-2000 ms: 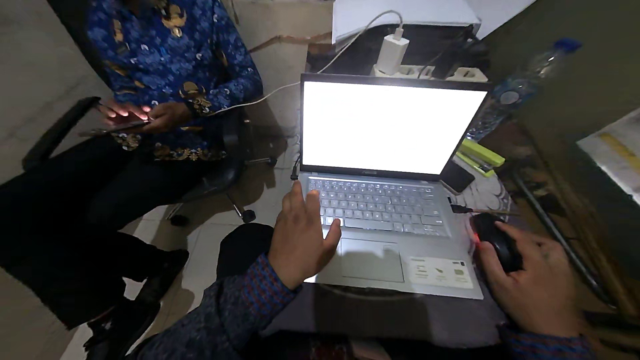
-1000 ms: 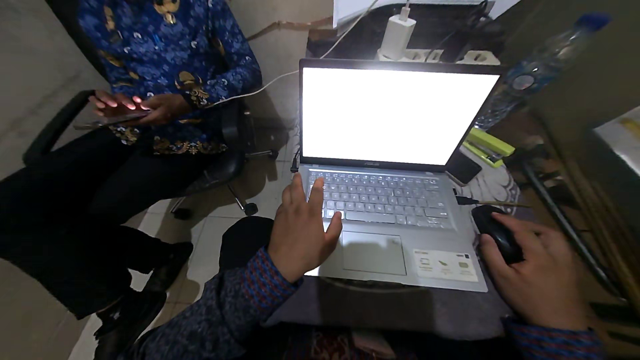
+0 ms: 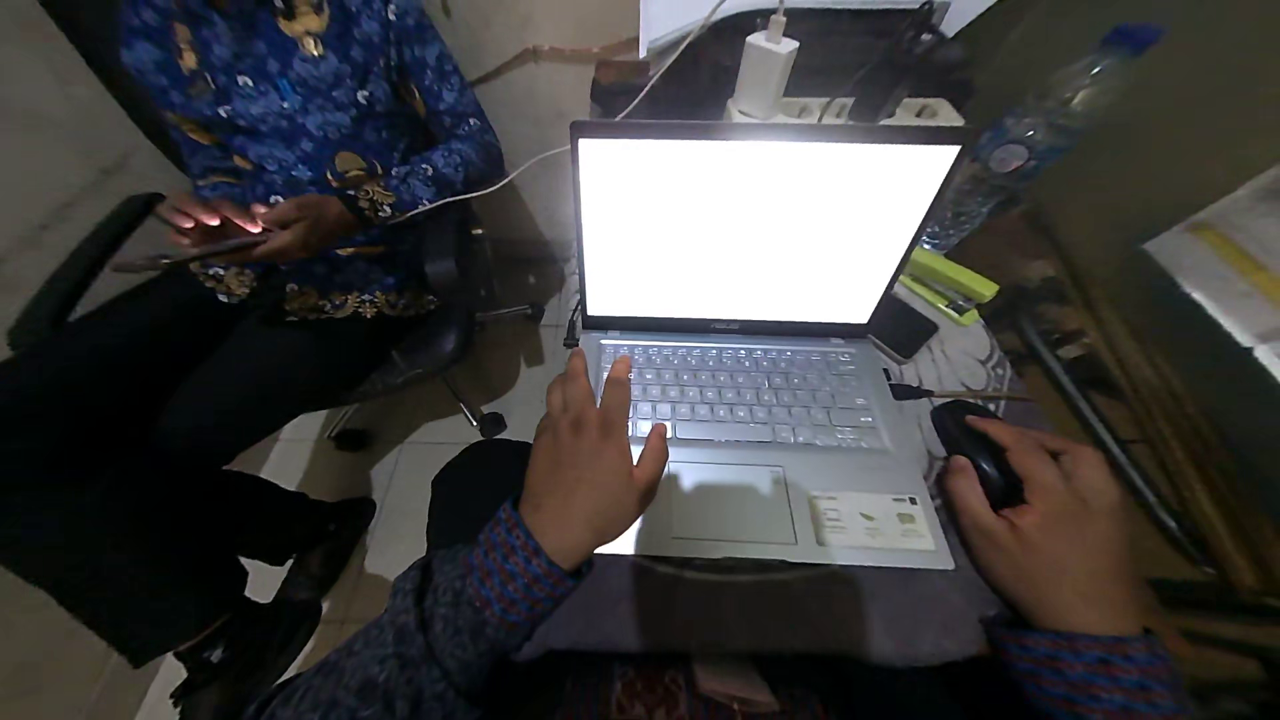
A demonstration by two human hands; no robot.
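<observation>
An open silver ASUS laptop (image 3: 740, 400) lies before me, its screen glowing plain white. Over the left end of its keyboard rests my left hand (image 3: 595, 460), fingers apart and holding nothing; whether the fingertips press keys I cannot tell. My right hand (image 3: 1050, 510) is closed around a black computer mouse (image 3: 978, 455) just right of the laptop. Between the mouse and the keyboard a black plug (image 3: 908, 391) sits at the laptop's right side. Behind it lie a dark smartphone (image 3: 903, 325) and a lime-green stapler (image 3: 950, 285).
At the left a person in a blue patterned shirt (image 3: 330, 120) sits on a black office chair (image 3: 440, 340), holding a phone (image 3: 190, 252) with a white cable. Behind the laptop are a power strip (image 3: 925, 112) with a white charger (image 3: 765, 75) and a plastic water bottle (image 3: 1030, 150).
</observation>
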